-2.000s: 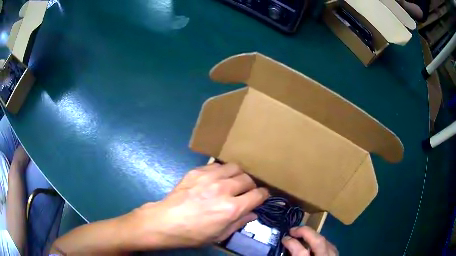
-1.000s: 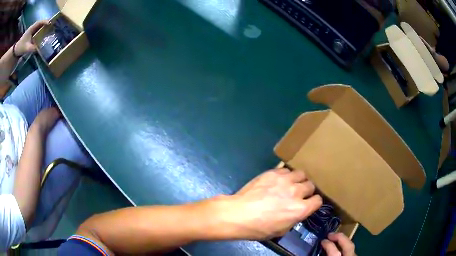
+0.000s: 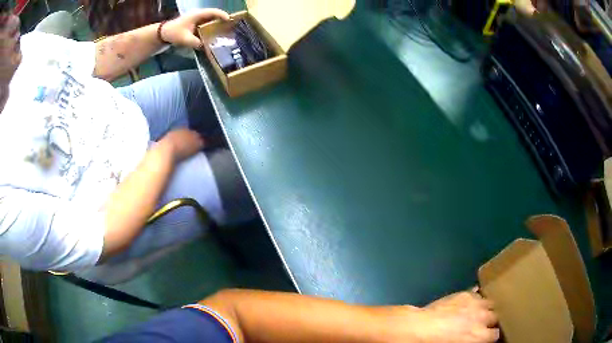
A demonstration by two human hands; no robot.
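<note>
An open brown cardboard box stands at the lower right of the view, cut off by the bottom edge. Its raised lid [image 3: 530,288] and rounded flap show, but its inside does not. My left hand [image 3: 460,318] reaches in from the bottom and lies at the box's left end, fingers bent down against it. What the fingertips touch is hidden. My right hand is out of the picture.
A seated person [image 3: 74,141] at the left of the green table [image 3: 362,174] has a hand on another open box [image 3: 258,77] with black cable and a dark block inside. A large black device [image 3: 537,114] stands at the right, with thin black cables beyond. Another carton [image 3: 599,218] is at the right rim.
The view has swung left, so my box and left hand now sit lower right and are partly cut off. My right hand has left the picture. The neighbour and their box show more fully.
</note>
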